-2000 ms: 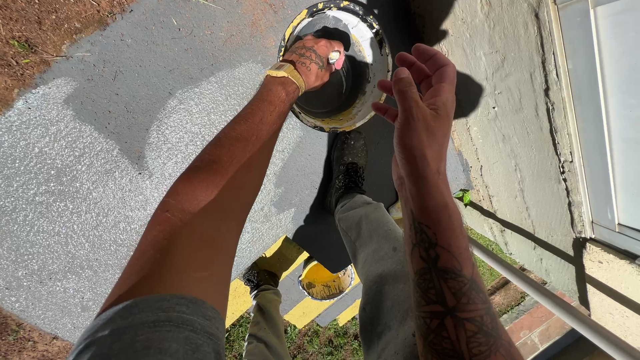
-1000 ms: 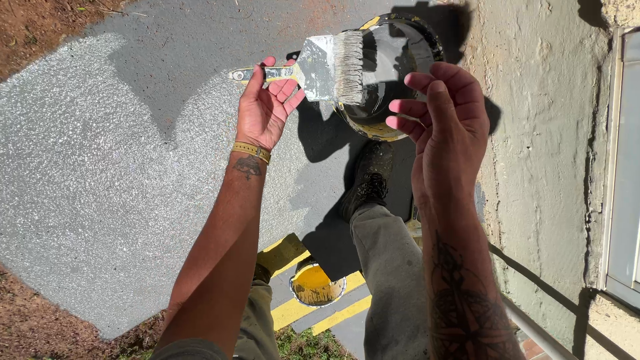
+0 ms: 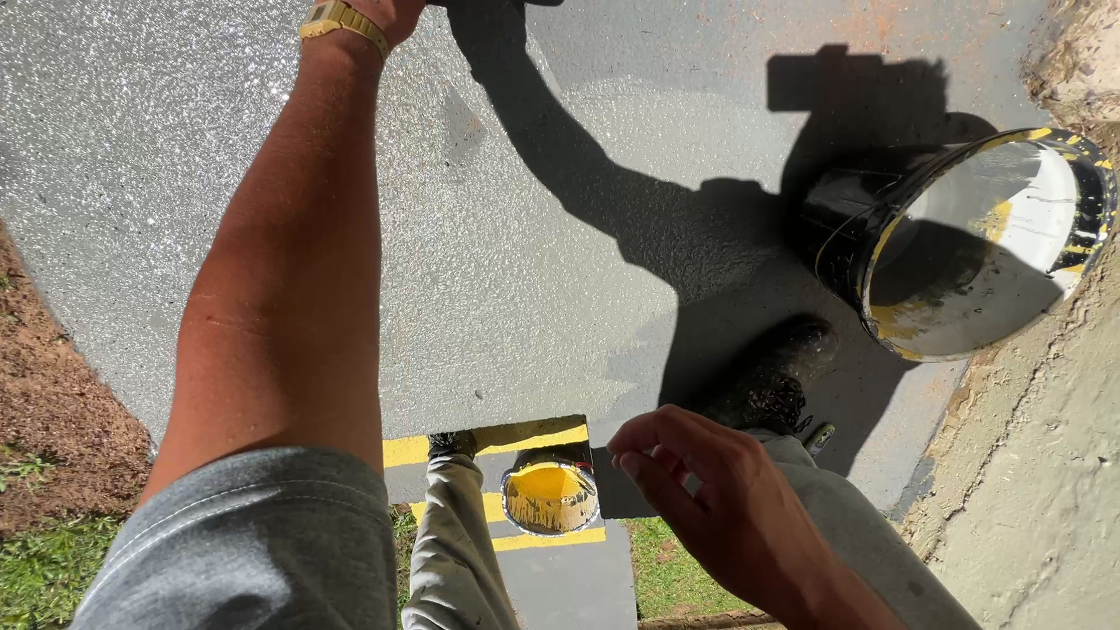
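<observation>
My left hand, with a yellow watch on its wrist, is cut off by the top edge above wet grey paint. Its fingers and anything in them are out of view. Loosely curled, with a gap by the thumb, my right hand is empty and hangs in front of my leg. The black paint bucket stands tilted in view at the right, with grey paint inside and yellow and white smears on its rim. A smaller bucket of yellow paint sits lower, on yellow-striped grey ground.
My dark boot is close to the black bucket, with a small handle-like thing near it. A rough pale wall borders the right side. Bare soil and grass lie at the left. My shadow crosses the painted surface.
A second ago my left hand held a wide paintbrush by the black bucket; it has moved away to the top left. The brush is out of view. My right hand is lower. The view has shifted.
</observation>
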